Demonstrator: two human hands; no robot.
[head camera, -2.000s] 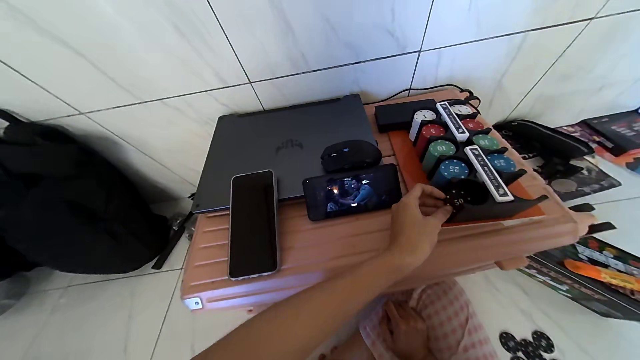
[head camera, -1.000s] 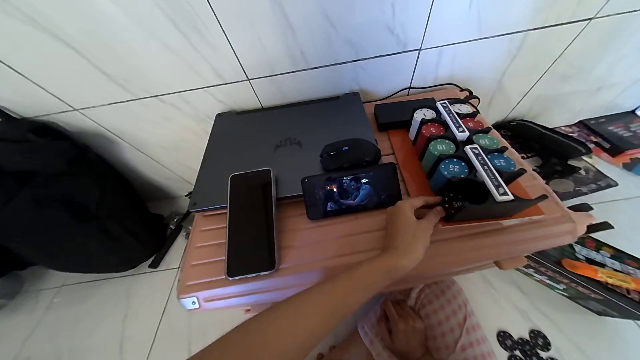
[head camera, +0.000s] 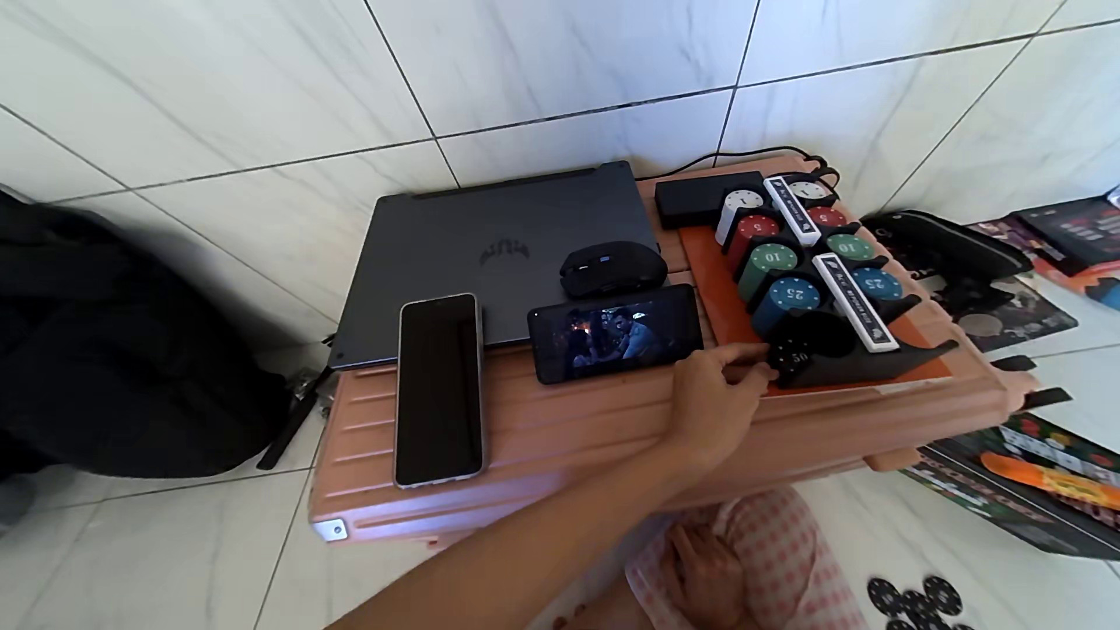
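Observation:
My left hand (head camera: 722, 398) reaches across from the lower left, thumb and fingers pinching the left edge of black poker chips (head camera: 794, 357) at the near end of a black chip rack (head camera: 862, 366). Behind them in the rack stand stacks of blue chips (head camera: 792, 296), green chips (head camera: 772, 257), red chips (head camera: 756, 229) and white chips (head camera: 743, 201), in two columns. Two white dealer-style bars (head camera: 856, 302) with writing lie across the stacks. My right hand (head camera: 707, 573) rests on pink checked cloth in my lap, fingers curled; whether it holds anything is hidden.
An orange ribbed case (head camera: 560, 429) bears a closed laptop (head camera: 472, 236), a mouse (head camera: 612, 267), a dark phone (head camera: 439, 389), a phone playing video (head camera: 615, 332) and a black box (head camera: 700, 197). Loose black chips (head camera: 914, 604) lie on the floor. A backpack (head camera: 114, 350) stands left.
My left hand, raised over the near end of the rack with a black chip two seconds ago, has come down and slightly left, to the left edge of the black chips. My right hand has stayed put.

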